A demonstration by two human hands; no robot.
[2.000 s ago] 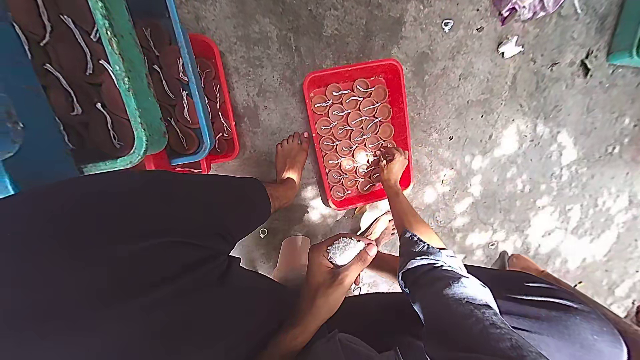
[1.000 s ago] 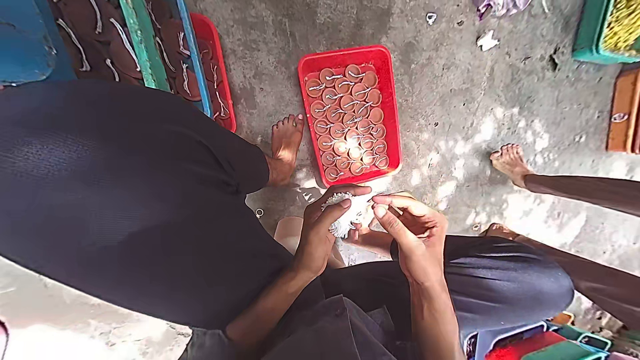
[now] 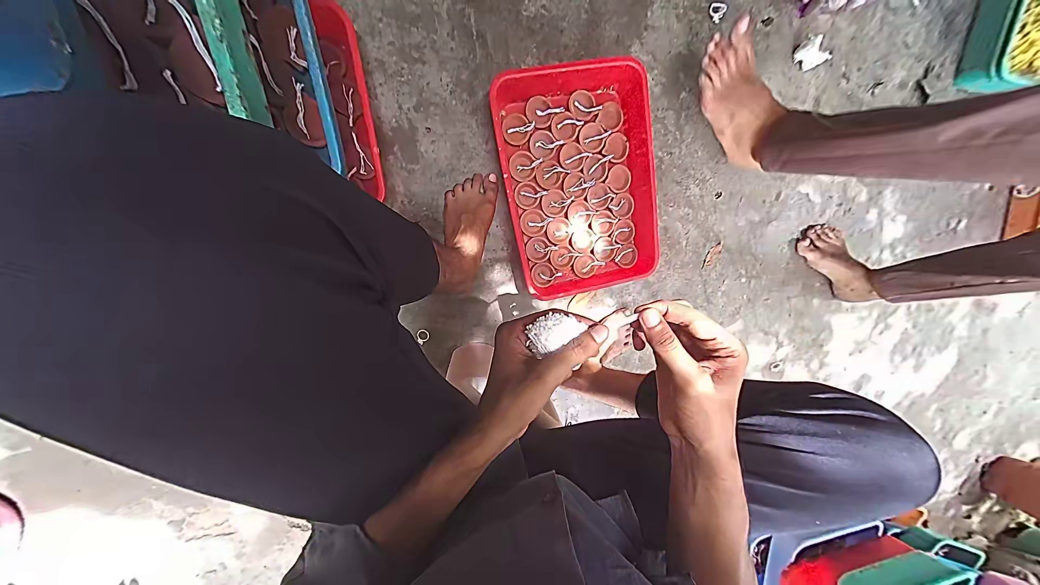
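Observation:
My left hand (image 3: pixel 528 366) is closed around a bundle of white wicks (image 3: pixel 556 333), whose cut ends face up. Beside it on the right, my right hand (image 3: pixel 695 357) pinches the end of a white wick between thumb and forefinger, close to the left thumb. Above both hands on the ground lies a red plastic tray (image 3: pixel 642 171). Small round clay cups (image 3: pixel 573 154) stand in rows in it, many with a white wick lying across. Bright sunlight falls on some cups near the tray's lower part.
Blue, green and red crates (image 3: pixel 357 106) at the upper left hold more clay cups with wicks. Another person's bare feet (image 3: pixel 743 106) stand right of the tray. A green crate (image 3: pixel 983 49) is at the upper right; coloured baskets (image 3: pixel 877 561) are at the lower right.
Two seconds ago my right hand was at the cups in the tray; now it is beside my left hand, at the wicks. The other person's feet have come nearer the tray.

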